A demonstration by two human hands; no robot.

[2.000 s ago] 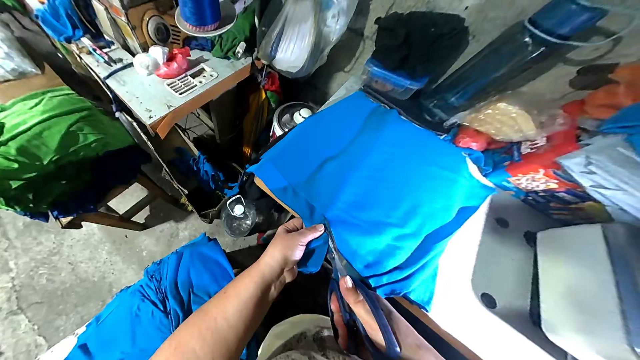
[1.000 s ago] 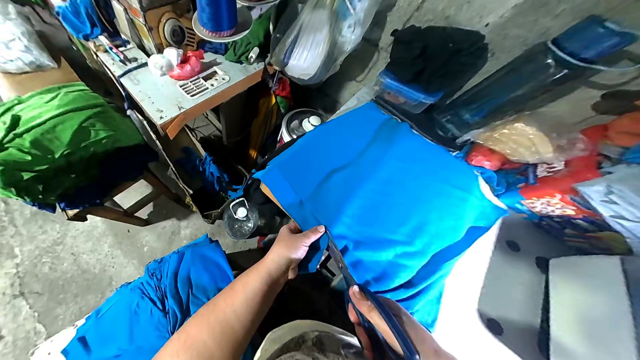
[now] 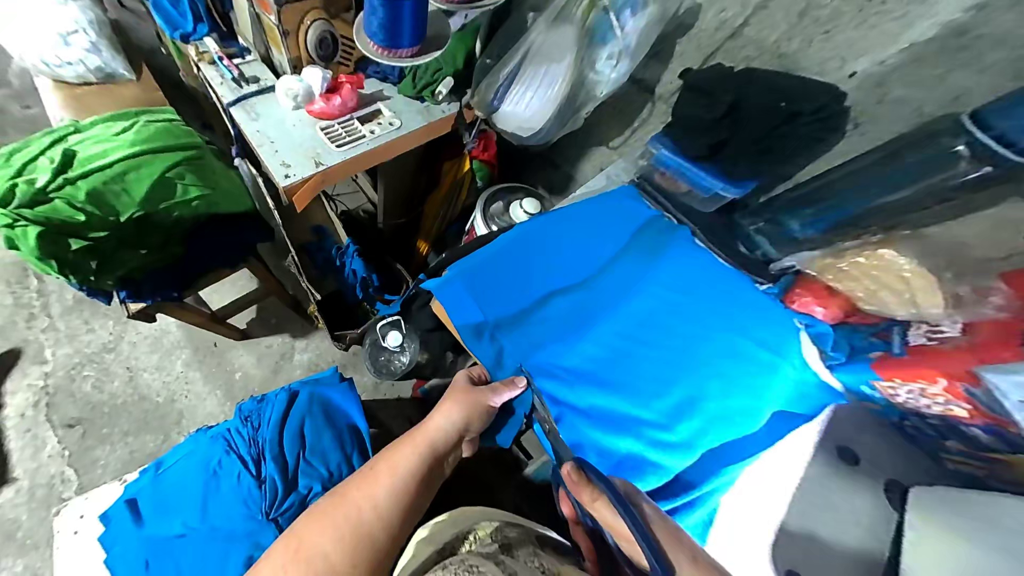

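Blue fabric [image 3: 632, 320] lies spread over a surface in the middle. My left hand [image 3: 472, 404] pinches its near left edge between thumb and fingers, with a dark blue flap hanging below. Dark-handled scissors [image 3: 608, 504] are gripped in my right hand [image 3: 604, 512], their blades at the fabric's edge and their tips just right of my left thumb. The lower part of the right hand is cut off by the bottom of the view. A pile of folded blue fabric [image 3: 240, 480] rests on a white surface at the lower left.
Green cloth [image 3: 120, 192] is heaped on a wooden stool at the left. A worktable [image 3: 280, 152] bears a thread cone [image 3: 394, 24] and small bags. A clear bottle [image 3: 390, 352] stands below it. Plastic bags, a blue-lidded container [image 3: 696, 176] and a white and grey machine body [image 3: 856, 480] are at the right.
The scissors and right hand have shifted down and right relative to my left hand between the first frame and the second. The left hand keeps its hold on the fabric edge.
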